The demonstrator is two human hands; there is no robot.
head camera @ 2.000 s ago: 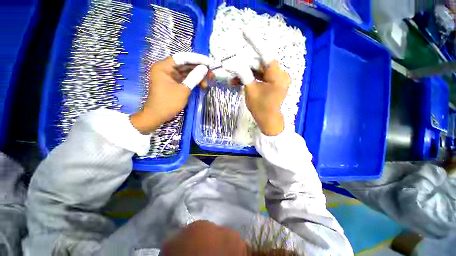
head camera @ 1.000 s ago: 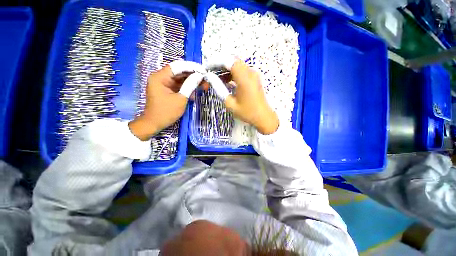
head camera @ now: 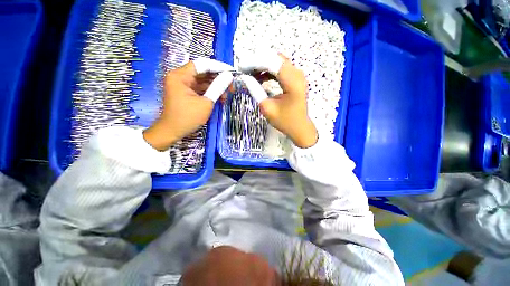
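Note:
My left hand (head camera: 188, 102) and my right hand (head camera: 286, 100), with white finger cots, meet fingertip to fingertip above the edge between two blue trays. A small dark bit of a thin shaft (head camera: 237, 72) shows between the fingertips; the rest is hidden by the fingers. Small white plastic parts (head camera: 302, 47) fill the middle blue tray. A clear box of loose metal shafts (head camera: 244, 125) sits at that tray's near left corner, partly under my right hand. Assembled pieces (head camera: 106, 78) lie in two long columns in the left blue tray (head camera: 150, 84).
A bare blue tray (head camera: 401, 111) stands to the right, and part of another blue tray (head camera: 17, 72) shows at the far left. More blue bins are at the right edge. Grey-white sleeves of people (head camera: 475, 206) show on both sides.
Two seconds ago my right hand was apart, over the white parts, with a shaft showing from my left fingertips. It has come left, and the fingertips of both hands now meet.

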